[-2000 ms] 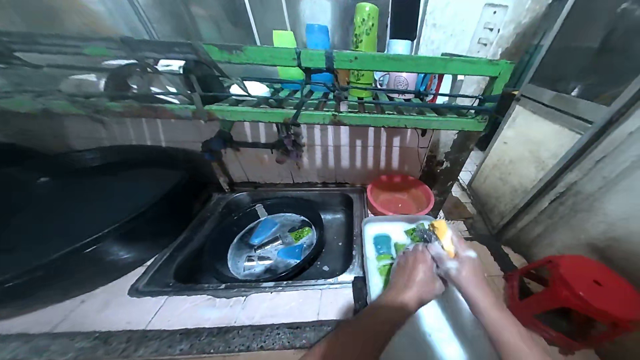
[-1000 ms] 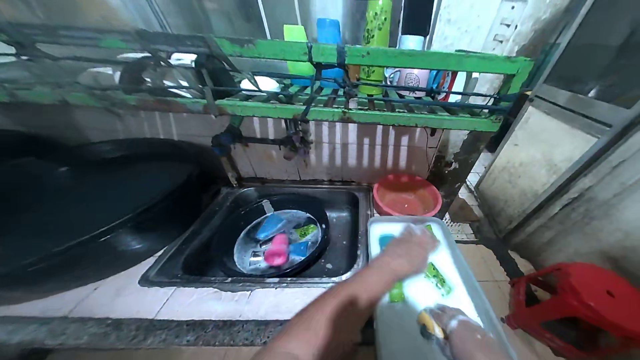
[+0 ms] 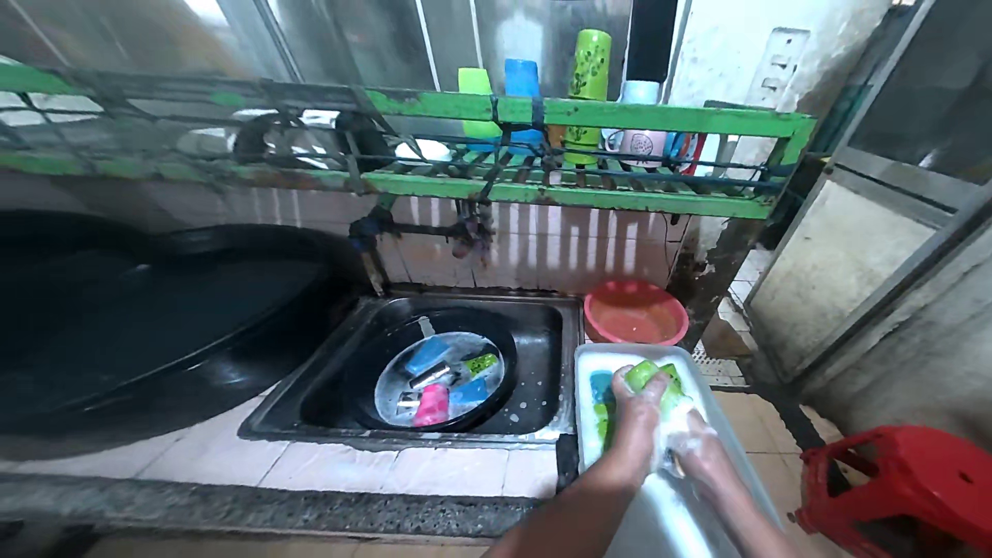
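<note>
Over a white plastic tub (image 3: pixel 744 442) of suds, my left hand (image 3: pixel 637 407) grips a green patterned cup (image 3: pixel 647 376). My right hand (image 3: pixel 694 449), covered in foam, is just to its lower right, at the near end of the cup; part of a dark and yellowish thing shows under its fingers, probably a sponge. More green and blue cups (image 3: pixel 601 387) lie in the tub left of my hands. In the sink, a black basin (image 3: pixel 504 387) of water holds a pink cup (image 3: pixel 432 405), blue cups (image 3: pixel 427 355), a green patterned cup (image 3: pixel 480 364) and metal cups (image 3: pixel 430 375).
A red plastic basin (image 3: pixel 635 314) stands behind the tub. The steel sink (image 3: pixel 542 333) lies left, with large black tubs (image 3: pixel 232 310) beyond it. A green rack (image 3: pixel 666 203) with cups hangs above. A red plastic stool (image 3: pixel 914 473) stands on the floor at right.
The pink cup was not in the basin two seconds ago; it showed there one second ago. My left hand, which reached into the tub, now holds a green cup, and my right hand has come up beside it.
</note>
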